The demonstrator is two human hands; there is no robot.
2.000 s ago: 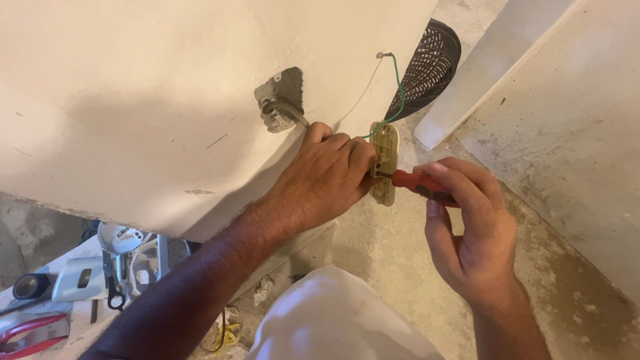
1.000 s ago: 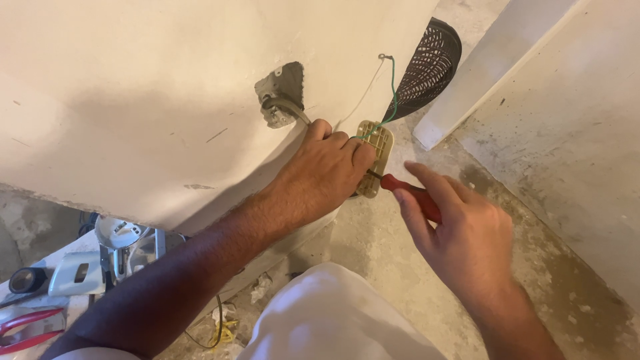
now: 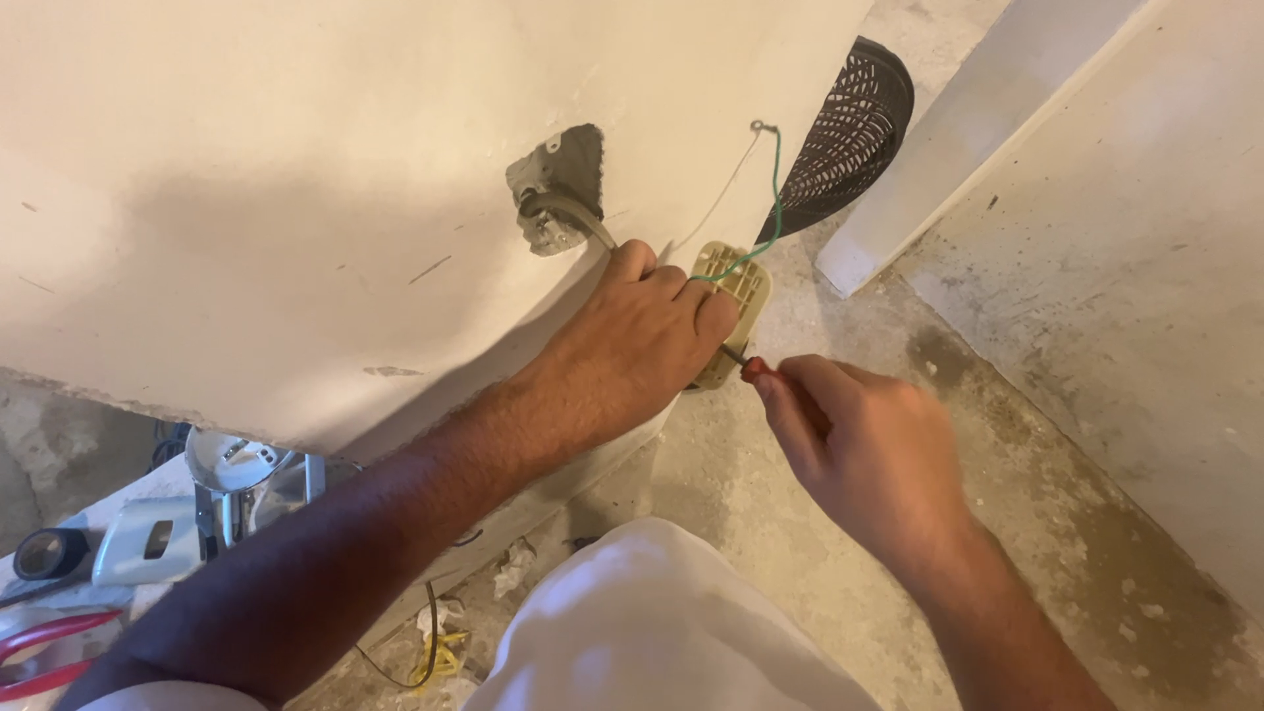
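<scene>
My left hand (image 3: 647, 341) grips a beige plastic electrical fitting (image 3: 746, 286), its ribbed side facing me, beside the edge of a pale wall panel. A grey cable (image 3: 583, 217) runs from a rough wall cutout (image 3: 563, 163) to my left fingers. From the fitting a green wire (image 3: 777, 188) rises to a small ring lug. My right hand (image 3: 864, 444) is closed around the red handle of a screwdriver (image 3: 754, 369), whose shaft reaches the fitting close to my left fingertips. The contact of its tip is hidden.
At lower left are a white cover plate (image 3: 148, 541), a roll of black tape (image 3: 49, 554), a round metal fixture (image 3: 234, 456) and red-handled pliers (image 3: 59, 627). A black woven plastic basket (image 3: 849, 138) stands behind the panel edge. A white post (image 3: 948, 158) is at right.
Since the oldest frame, the fitting has tilted and shows more of its ribbed face. My right hand has shifted a little and turned around the screwdriver handle.
</scene>
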